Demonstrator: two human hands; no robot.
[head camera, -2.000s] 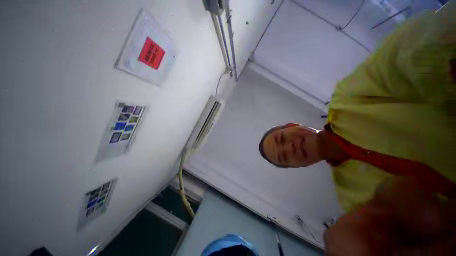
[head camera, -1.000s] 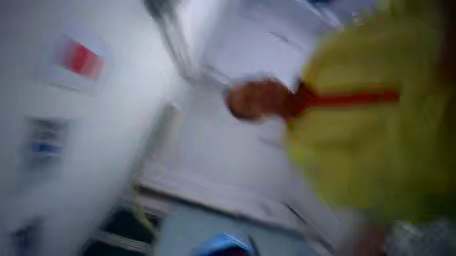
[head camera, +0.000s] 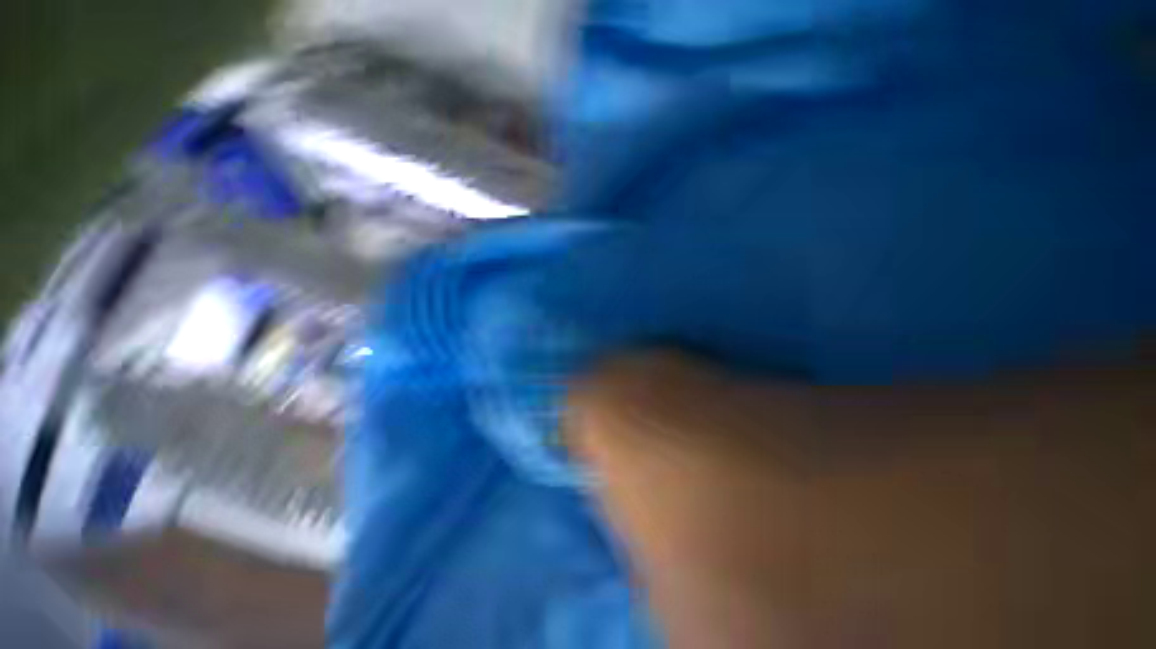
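Observation:
The view is strongly blurred and tilted. Blue cloth with a gathered cuff (head camera: 494, 342), like a smock sleeve, fills the middle and upper right. Bare skin (head camera: 786, 507), very close to the camera, comes out beside the cuff and runs off the right and lower edges. It may be part of a hand or wrist, but no fingers can be made out, and I cannot tell whether it is my left hand, my right hand or another person's. No held thing can be seen.
At the left are blurred shiny grey and silvery things (head camera: 241, 254) with dark-blue patches and a bright white spot, too smeared to name. A dark green surface (head camera: 76, 114) lies at the upper left.
The view has swung away from the wall, the ceiling and the person in the yellow top. Blue cloth and skin now fill most of the picture, close up.

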